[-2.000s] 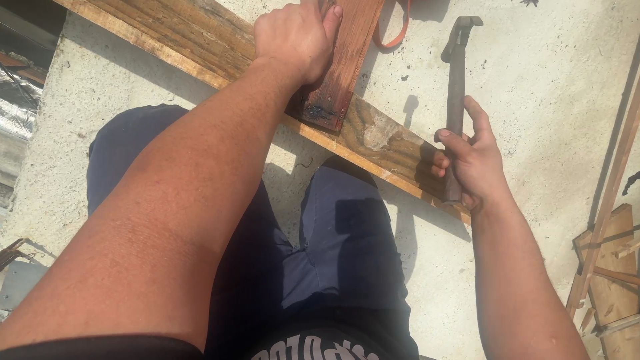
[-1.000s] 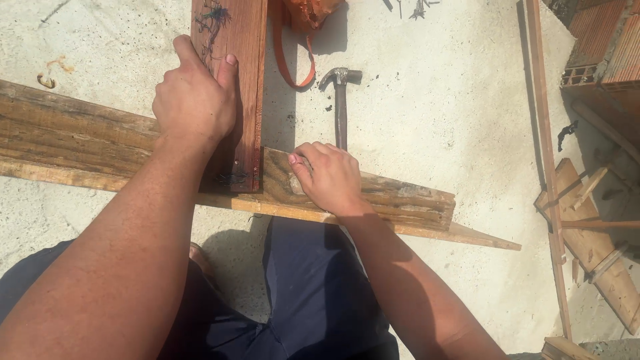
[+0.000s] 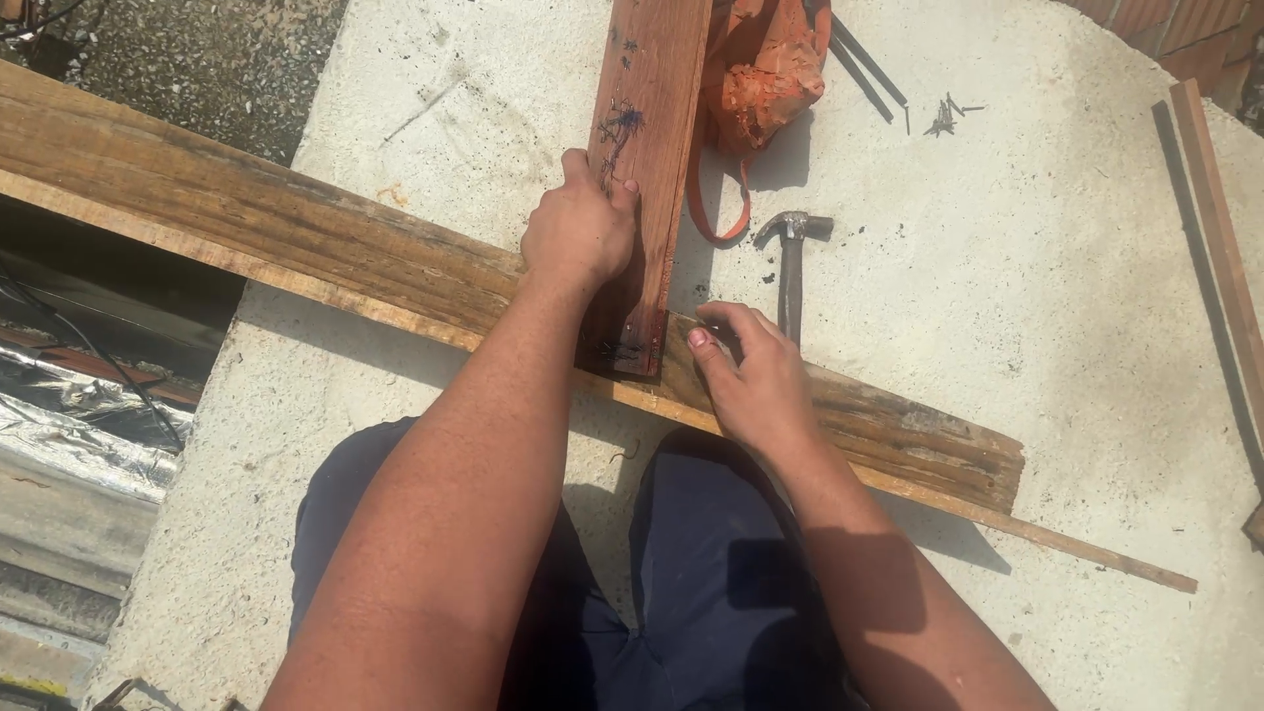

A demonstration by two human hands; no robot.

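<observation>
My left hand (image 3: 581, 225) grips the reddish wooden board (image 3: 652, 128) across its width, near the board's lower end. That end lies across a long brown wooden plank (image 3: 395, 247), with small nails showing at the crossing. Just right of the joint, my right hand (image 3: 755, 370) hovers at or touches the plank, thumb and fingertips curled with a gap between them; whether something tiny is between them cannot be told. Beyond it a claw hammer (image 3: 791, 262) lies on the concrete, its head away from me and its lower handle hidden.
An orange bag with a strap (image 3: 765, 94) rests beside the reddish board. Loose nails (image 3: 946, 115) and thin dark rods (image 3: 869, 61) lie on the concrete slab (image 3: 948, 257). A narrow wood strip (image 3: 1220, 257) is at right; corrugated sheets (image 3: 59, 563) lie below the slab's left edge.
Two seconds ago my right hand held the hammer; one second ago it lay on the concrete, as now. My right hand is now at the plank. My left hand stays on the reddish board.
</observation>
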